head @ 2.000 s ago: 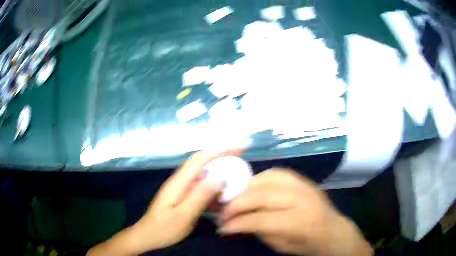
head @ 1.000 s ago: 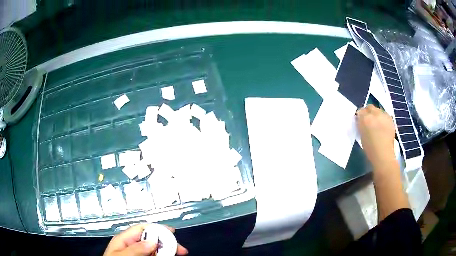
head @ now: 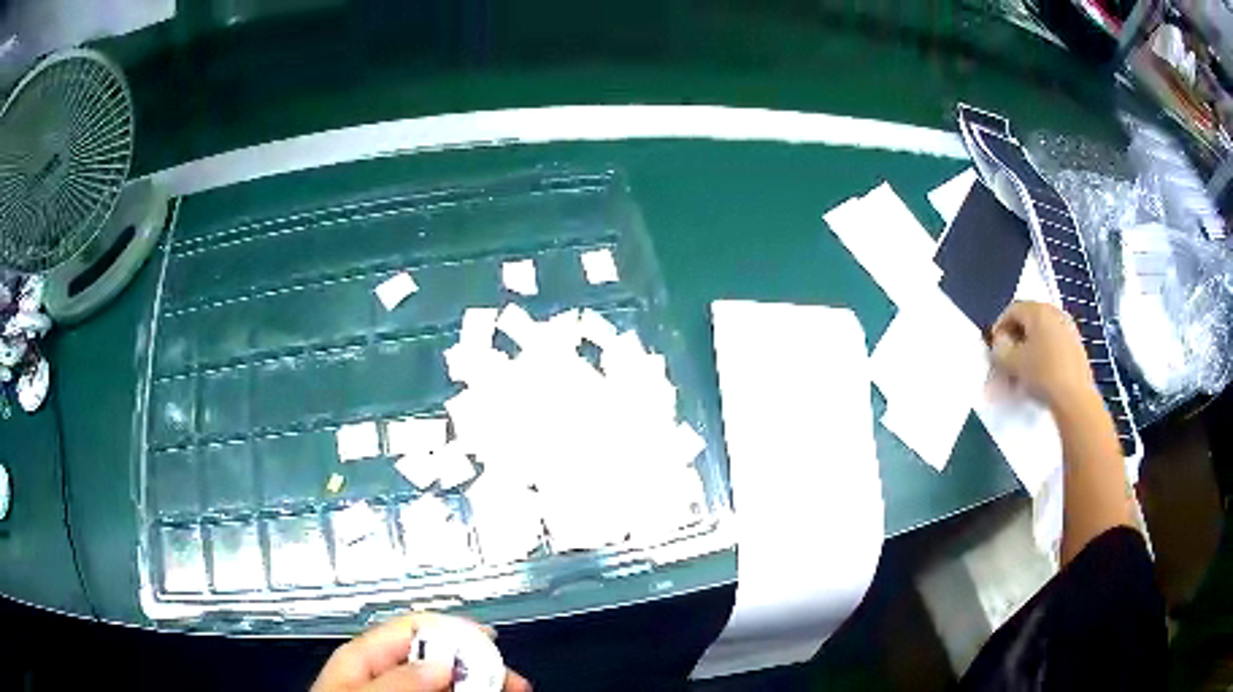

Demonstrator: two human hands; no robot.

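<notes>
My left hand [head: 376, 657] holds a round white disc [head: 476, 654] at the bottom edge of the view, partly cut off. A small dark spot shows on the disc. My right hand [head: 1038, 349] is at the right, over white sheets, its fingertips at the lower corner of a black pad sheet [head: 983, 254]. Its fingers are bent together; whether they pinch a pad or the sheet is too small to tell. A strip of black pads in rows [head: 1078, 277] runs beside the right hand, partly behind the wrist.
A clear blister tray [head: 244, 392] bears a heap of white squares [head: 575, 419] and a yellow tape piece [head: 335, 483]. A wide white paper strip [head: 801, 460] hangs over the bench edge. A fan [head: 65, 160] stands left rear, a crumpled clear bag [head: 1156, 291] far right.
Both hands were together at the disc two seconds ago. My right hand has gone to the sheets at the right and stays there. The view has shifted; my left hand still holds the disc.
</notes>
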